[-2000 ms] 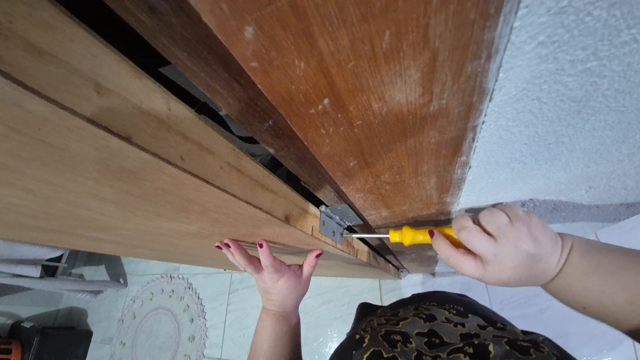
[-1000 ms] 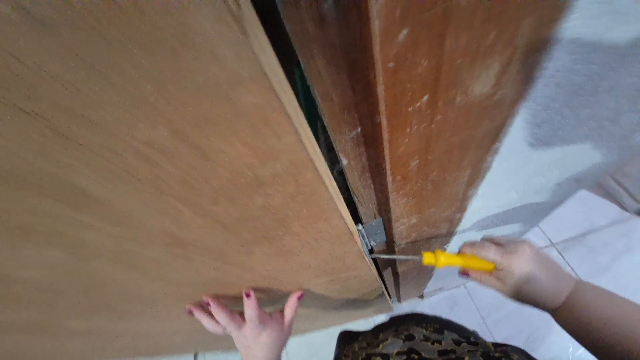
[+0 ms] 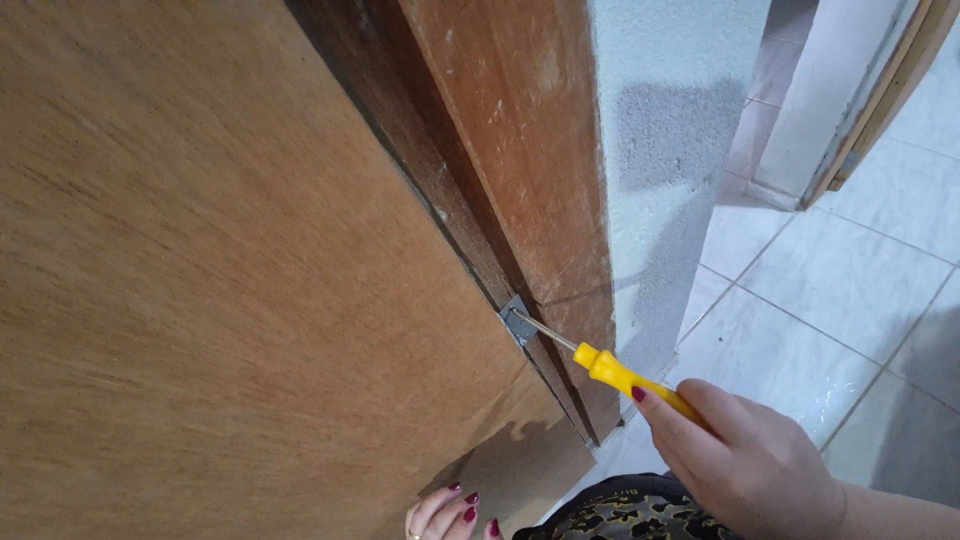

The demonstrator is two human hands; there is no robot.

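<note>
My right hand grips a screwdriver with a yellow handle. The screwdriver's tip touches the upper part of a metal hinge, at what looks like a screw. That hinge lies on the dark reddish wooden door frame, along the edge of a light brown wooden door. My left hand shows only partly at the bottom edge of the view, fingers a little apart and bent, by the lower part of the door; whether it touches the door is not clear. A ring is on one of its fingers.
A white textured wall with a grey patch adjoins the frame. Pale floor tiles spread out at the right. Farther off stands another wooden door frame. My dark patterned clothing is at the bottom.
The door has swung toward the frame, and the gap between them has narrowed. The screwdriver's tip has moved up onto the hinge leaf on the frame. The view has shifted.
</note>
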